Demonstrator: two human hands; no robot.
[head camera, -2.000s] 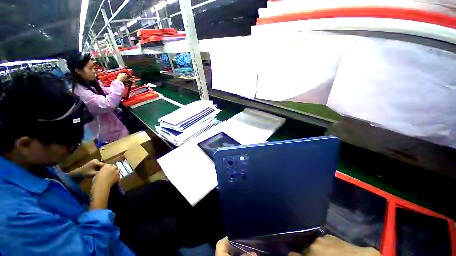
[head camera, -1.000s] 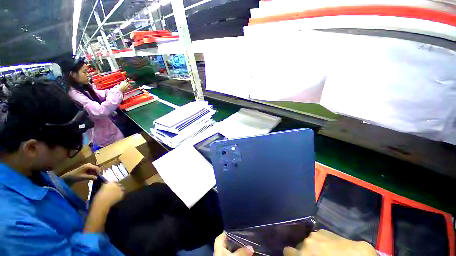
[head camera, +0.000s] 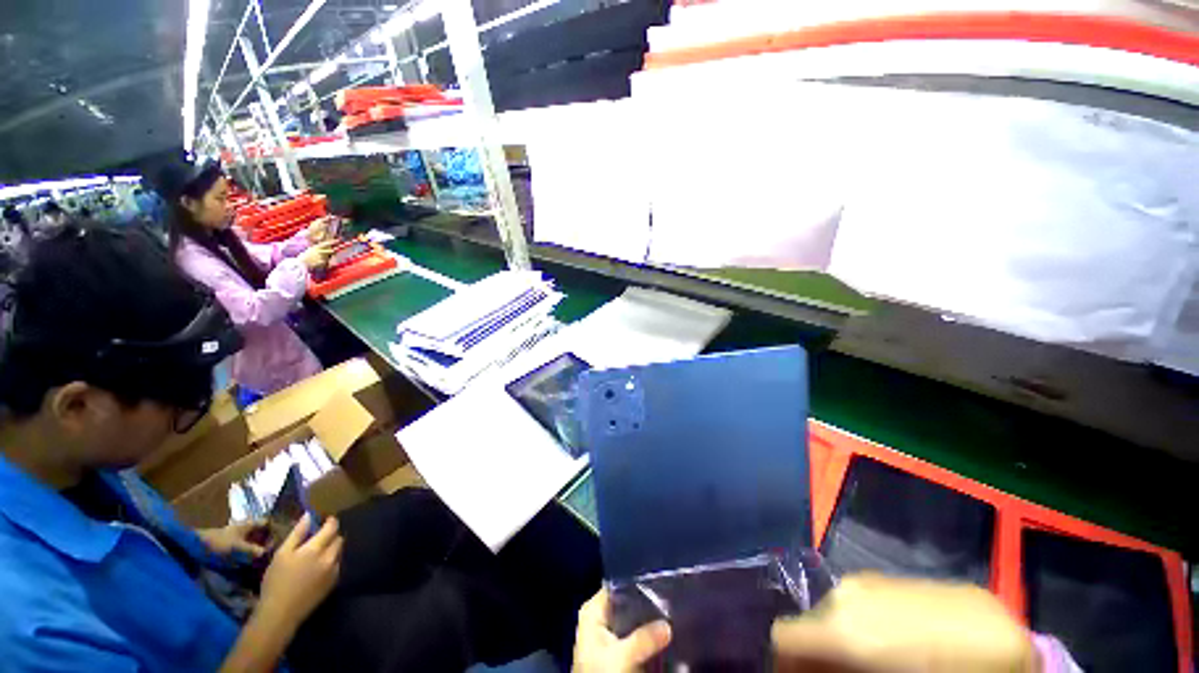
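Note:
A dark blue tablet (head camera: 697, 454) stands upright in front of me, its back with the camera bump at the upper left facing me. Wrinkled, shiny clear film (head camera: 710, 607) covers its lower part. My left hand (head camera: 621, 642) grips the lower left edge with the thumb in front. My right hand (head camera: 907, 625) is at the lower right against the film, slightly blurred; its fingertips are partly hidden. A red foam tray (head camera: 1010, 552) to the right holds two tablets, black screens up.
Another tablet (head camera: 559, 394) lies on white sheets (head camera: 467, 460) at left, beside a white stack (head camera: 480, 322). White papers (head camera: 999, 210) hang from the shelf. A person in blue (head camera: 79, 565) works at left by an open cardboard box (head camera: 349, 427). A person in pink (head camera: 250, 302) is beyond.
The held tablet appears smaller, and the film now covers more of its lower part. My right hand has moved a little. The person in blue now holds up a dark flat item.

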